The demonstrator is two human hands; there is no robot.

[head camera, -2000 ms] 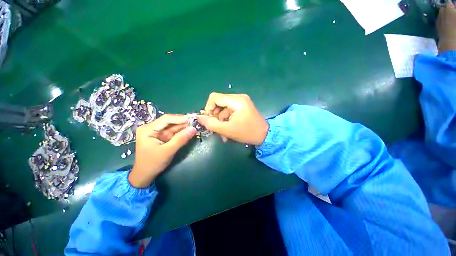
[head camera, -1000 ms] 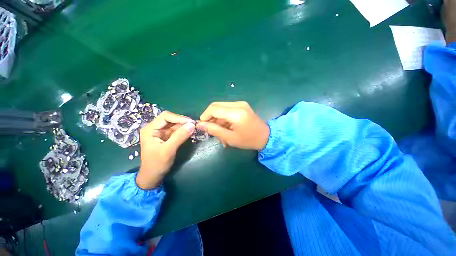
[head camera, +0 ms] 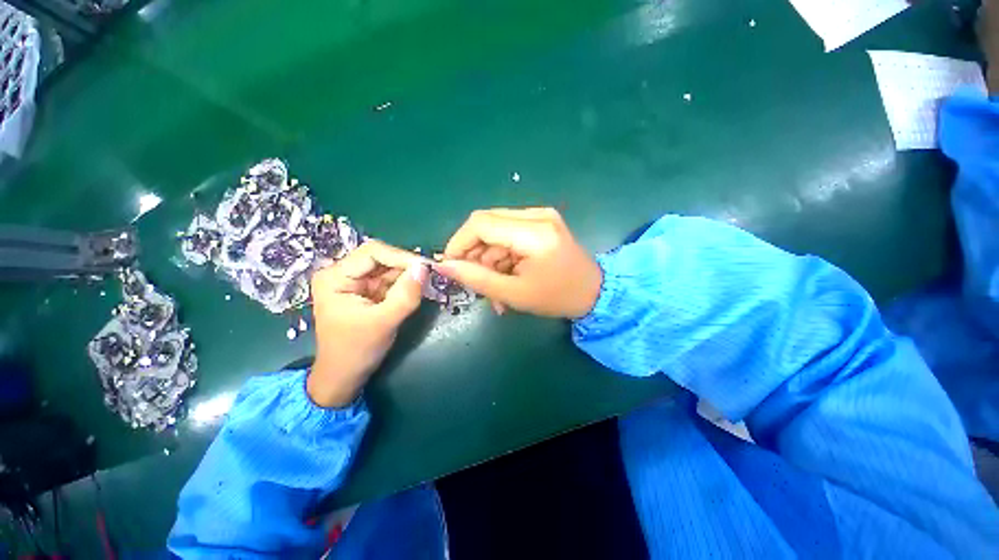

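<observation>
My left hand (head camera: 359, 312) and my right hand (head camera: 526, 263) meet at the fingertips in the middle of the view, both bare. A small grey-white and dark module (head camera: 443, 289) shows at and just below the fingertips. The left thumb and forefinger are pinched at its left edge, the right ones at its upper side. The fingers cover part of it, and any tiny piece between them is too small to make out. An overlapping pile of similar modules (head camera: 274, 235) lies just left of my left hand. A second pile (head camera: 145, 356) lies further left.
A grey metal arm (head camera: 55, 252) enters from the left edge above the second pile. A pale tray (head camera: 16, 82) is at the top left. White paper sheets (head camera: 926, 96) lie at the right beside another person's blue sleeve (head camera: 975, 164). Small white bits lie on the green surface (head camera: 613, 142).
The view has shifted slightly, so the piles sit a little further right in it than at first. Both hands stay together at the module, with only small changes in the fingers.
</observation>
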